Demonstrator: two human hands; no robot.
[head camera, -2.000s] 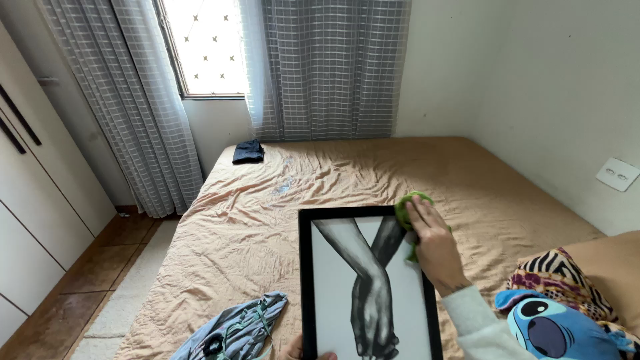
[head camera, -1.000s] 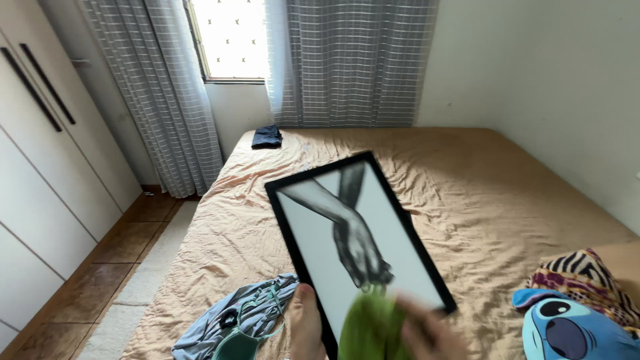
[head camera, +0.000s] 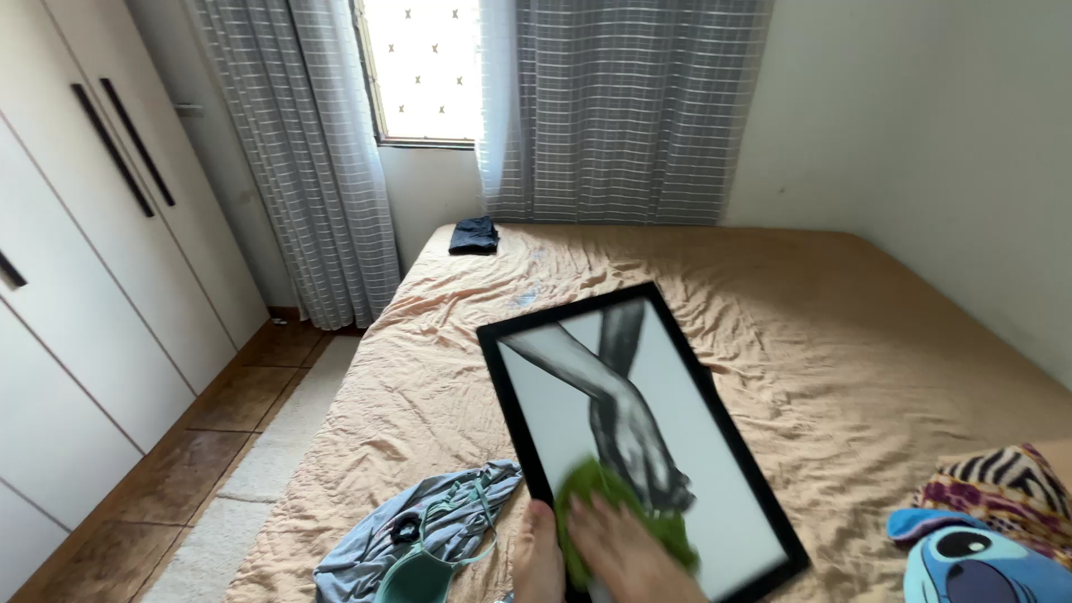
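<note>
A black-framed picture (head camera: 712, 410) of two clasped hands, in black and white, is held tilted above the bed. My left hand (head camera: 538, 553) grips its lower left edge, the thumb on the frame. Under my right hand (head camera: 624, 548) a green cloth (head camera: 590, 486) is pressed flat against the lower left part of the picture's face. The cloth looks slightly blurred, and the frame's lower left corner is hidden behind my hands.
The bed (head camera: 821, 335) has a rumpled tan sheet. On it lie a folded dark cloth (head camera: 474, 235), grey-blue clothing (head camera: 368, 528) with a green strapped garment (head camera: 419, 574), and a blue cartoon-character pillow (head camera: 988, 561) beside patterned fabric (head camera: 1005, 494). A white wardrobe (head camera: 109, 251) stands left.
Two seconds ago the picture was upright with the cloth at its upper right edge; now it is tilted. From the bottom edge a second ago, the cloth has moved onto the lower left of its face.
</note>
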